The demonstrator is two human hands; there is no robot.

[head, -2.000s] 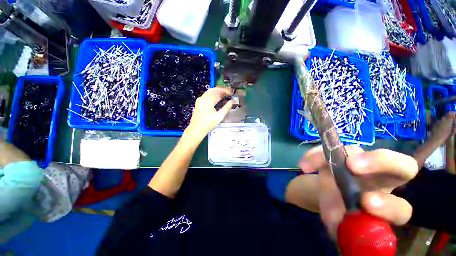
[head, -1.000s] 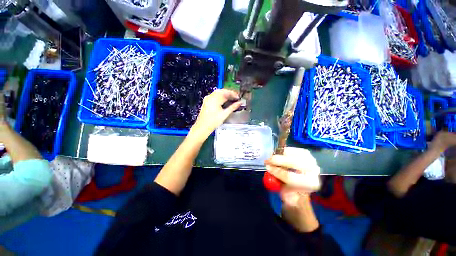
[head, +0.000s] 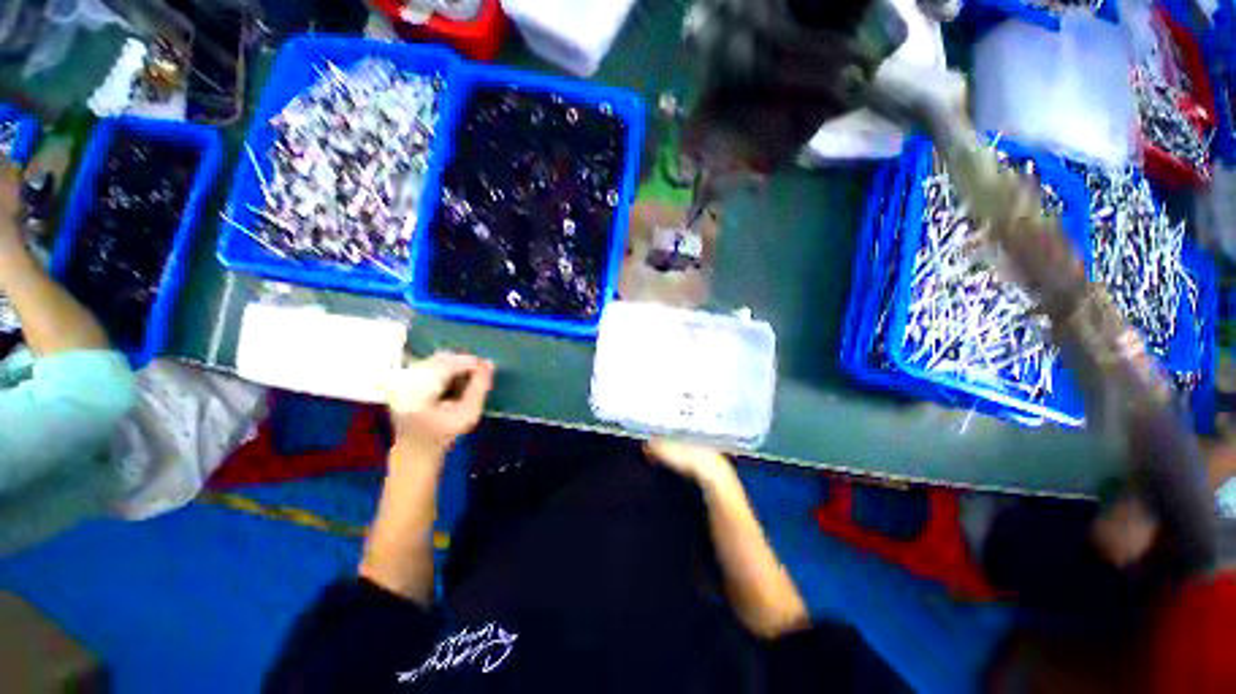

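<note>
My left hand [head: 441,396] is over the bench's front edge, right of a flat whitish box [head: 321,350], with fingers curled; blur hides whether it holds anything. My right hand [head: 689,461] is at the front edge of the clear plastic parts box [head: 685,373], its fingertips partly hidden there. Small silver pieces show faintly in that box. Behind it, the press fixture [head: 674,248] sits on a tan plate below the blurred dark hand press [head: 773,82]. The taped press lever [head: 1044,264] slants down to a red knob [head: 1196,637]; no hand of mine is on it.
Left of the press are a blue bin [head: 424,203] of black fittings and one of silver rods [head: 350,163]. Right of it, rods fill blue bins [head: 969,305] partly behind the lever. Another dark-filled bin [head: 136,231] and a person's arm [head: 52,305] are far left.
My left hand has left the fixture and moved left and toward me. My right hand has let go of the lever and moved to the clear box. The lever has swung out right.
</note>
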